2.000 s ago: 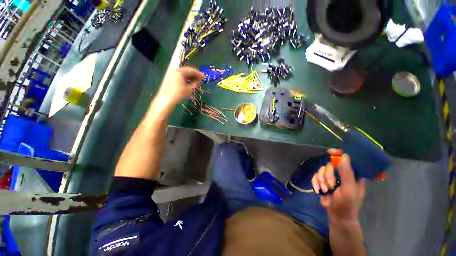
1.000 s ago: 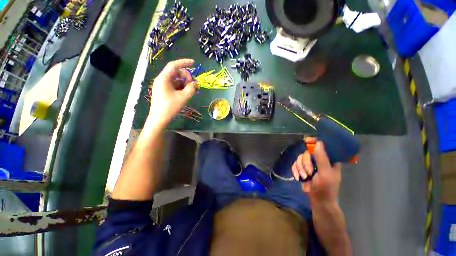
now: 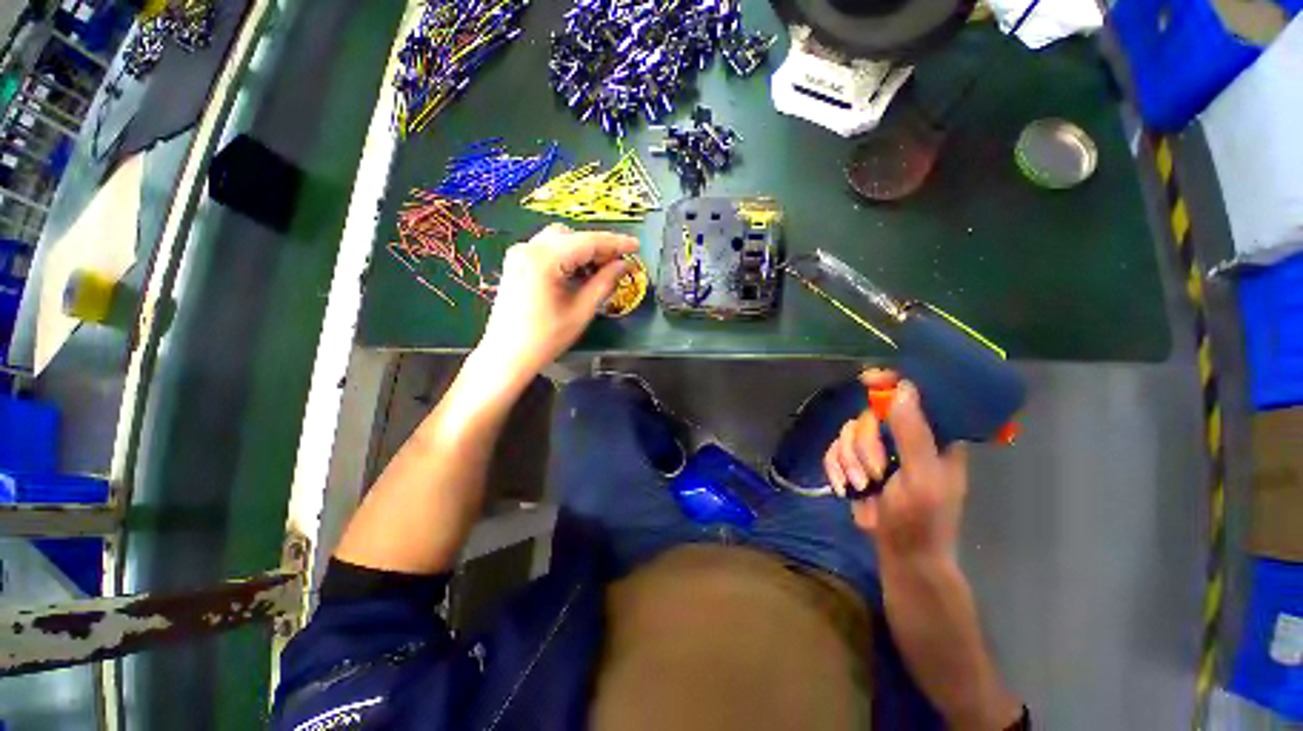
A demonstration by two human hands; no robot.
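Note:
My right hand (image 3: 900, 464) holds the dark blue soldering gun (image 3: 955, 379) by its grip, a finger at the orange trigger. Its thin metal tip points up-left, just right of the dark fixture (image 3: 722, 260). My left hand (image 3: 550, 293) is over the round flux pot (image 3: 626, 293), left of the fixture, thumb and forefinger close together and partly covering it; I cannot make out what is between them. Blue wires (image 3: 496, 170), yellow wires (image 3: 593, 192) and red wires (image 3: 440, 236) lie behind and left of the hand.
A big heap of dark components (image 3: 643, 57) and a smaller pile (image 3: 696, 149) lie behind the fixture. Wired components (image 3: 455, 54) are at the far left. A brown dish (image 3: 889, 166), a round tin (image 3: 1056, 153) and a black hood on a white base (image 3: 832, 89) stand right. Blue bins (image 3: 1193, 72) are beyond.
My left hand has moved from the wire piles rightward to the flux pot, uncovering the blue and red wires. My right hand still holds the gun beside the fixture. The view has shifted.

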